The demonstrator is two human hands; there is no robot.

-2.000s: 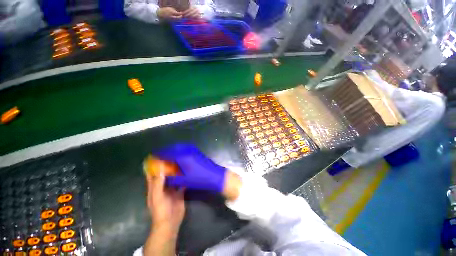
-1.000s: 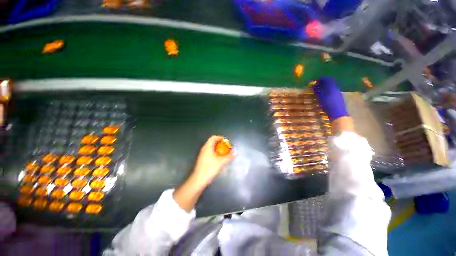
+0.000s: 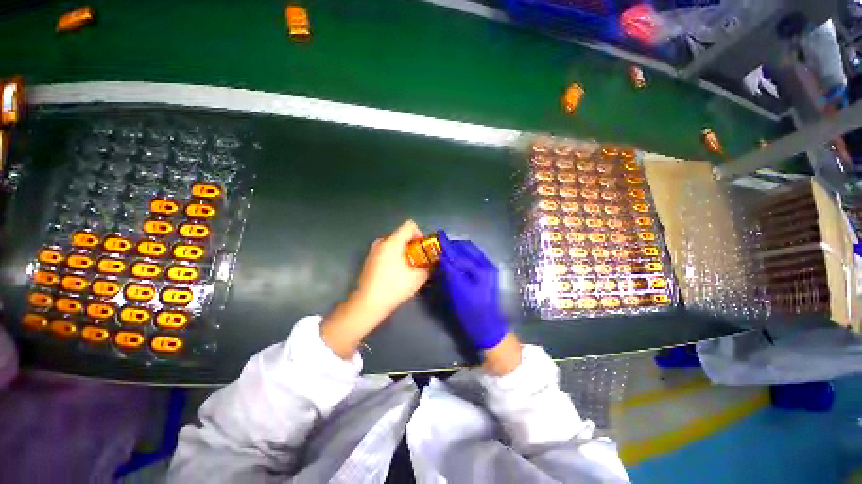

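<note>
My left hand [image 3: 383,279], bare, holds an orange component [image 3: 423,250] by its fingertips above the dark green bench. My right hand [image 3: 474,295], in a purple glove, has its fingertips at the component's right side; whether they grip it or only touch it is hard to tell. The left blister tray [image 3: 231,274] is partly filled with orange components, with empty pockets at its far side. The right blister tray [image 3: 529,274] shows rows of orange oval ends across it.
The green conveyor belt [image 3: 397,71] runs beyond a pale rail [image 3: 284,105] and carries scattered orange components. Brown cardboard [image 3: 682,203] and clear empty trays [image 3: 732,255] lie at the right. A stack of brown cardboard [image 3: 797,248] stands at far right. A person [image 3: 815,57] shows at upper right.
My right hand has moved back left from the far edge of the right tray to the component in my left hand. The view has shifted, and the trays appear higher in it.
</note>
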